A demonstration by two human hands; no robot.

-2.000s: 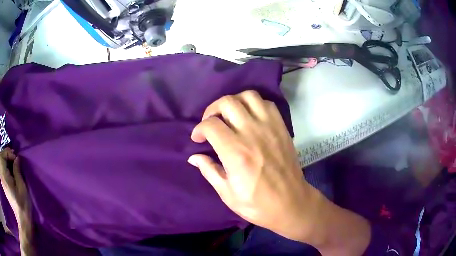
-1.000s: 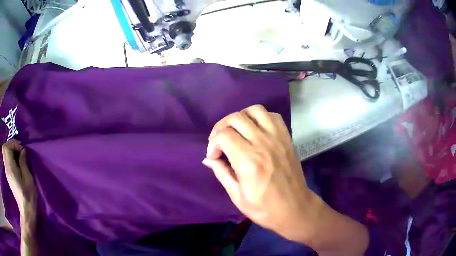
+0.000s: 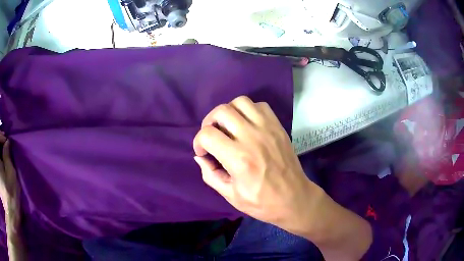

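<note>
A large purple garment panel [image 3: 117, 97] lies across the table and hangs down at the front, with a fold line running across its middle. My right hand [image 3: 249, 158] is over the panel's right part, fingers curled, thumb near the index finger; whether it pinches the cloth is hidden. My left hand [image 3: 6, 168] is at the far left edge, partly cut off by the frame, at the left end of the fold line. Its fingertips are hardly visible.
The sewing machine head [image 3: 152, 14] is at the top, behind the panel. Black shears [image 3: 351, 57] lie at the right, partly beside a pink tool [image 3: 303, 61]. A ruler scale [image 3: 346, 126] runs along the table's front edge. Red cloth [image 3: 437, 142] is at far right.
The view has shifted, so the machine and table sit higher in the picture than a second ago. The white logo at the left is now nearly out of view. My hands keep nearly the same pose.
</note>
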